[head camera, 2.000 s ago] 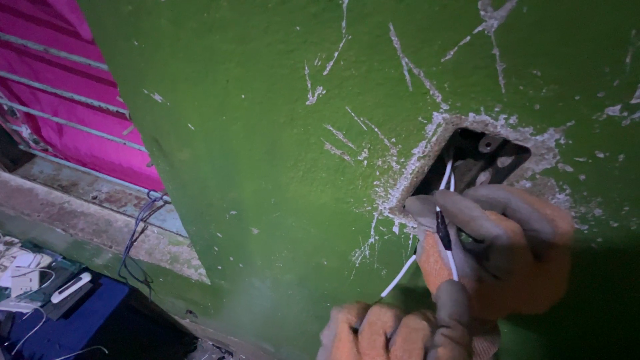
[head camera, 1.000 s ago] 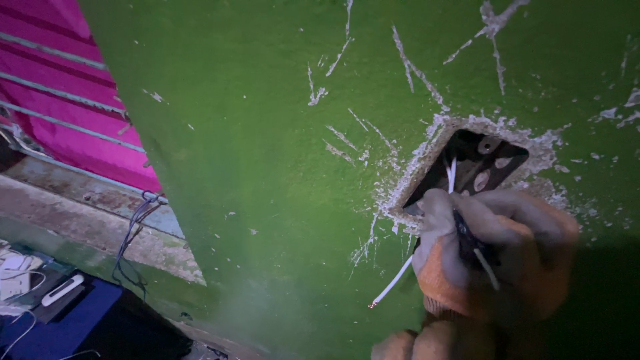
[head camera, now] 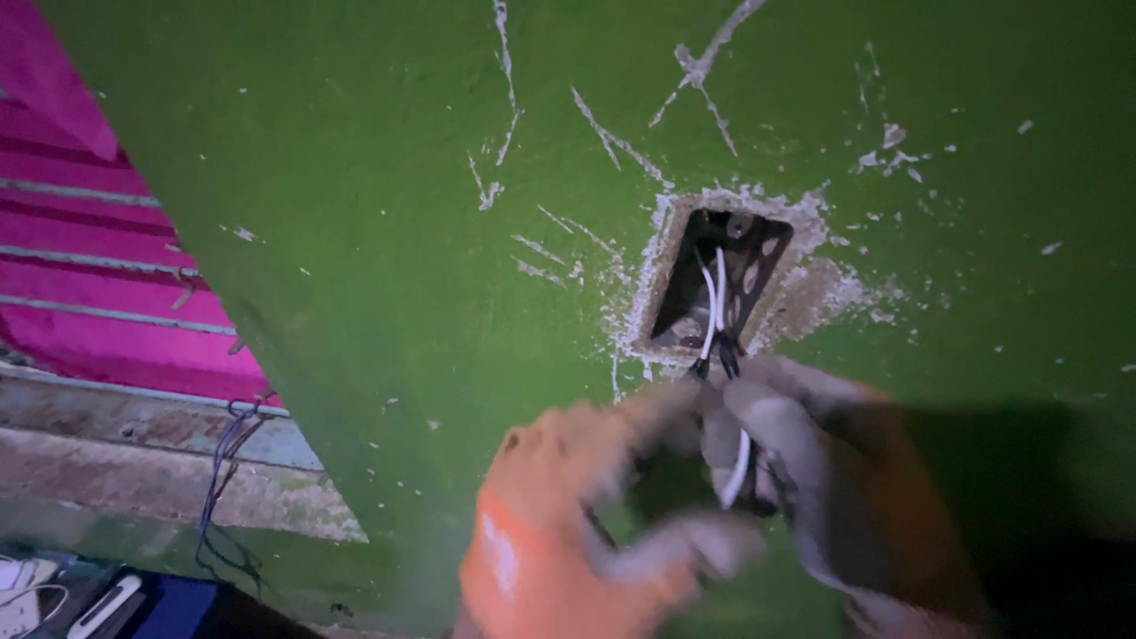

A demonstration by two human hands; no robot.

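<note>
A recessed electrical wall box (head camera: 688,306) is set in the green wall, its rim of broken plaster. Two white electrical wires (head camera: 720,288) come out of it, each wrapped with black tape (head camera: 729,353) near the box's lower edge. My right hand (head camera: 825,461), in an orange and grey work glove, grips the wires just below the box; a white wire end (head camera: 738,470) hangs by its fingers. My left hand (head camera: 577,524), gloved alike and blurred, reaches in from the left, its forefinger at the taped part and its thumb apart below. Whether it grips a wire is unclear.
At the left is a window with metal bars (head camera: 115,257) before pink cloth. Thin dark cables (head camera: 217,470) hang over its sill (head camera: 169,479). A blue box-like thing (head camera: 169,608) and a white power strip (head camera: 22,603) stand at the lower left.
My left hand has come up from the bottom edge to the wires. My right hand has shifted downward from the box opening, which now shows more fully. The view has moved somewhat.
</note>
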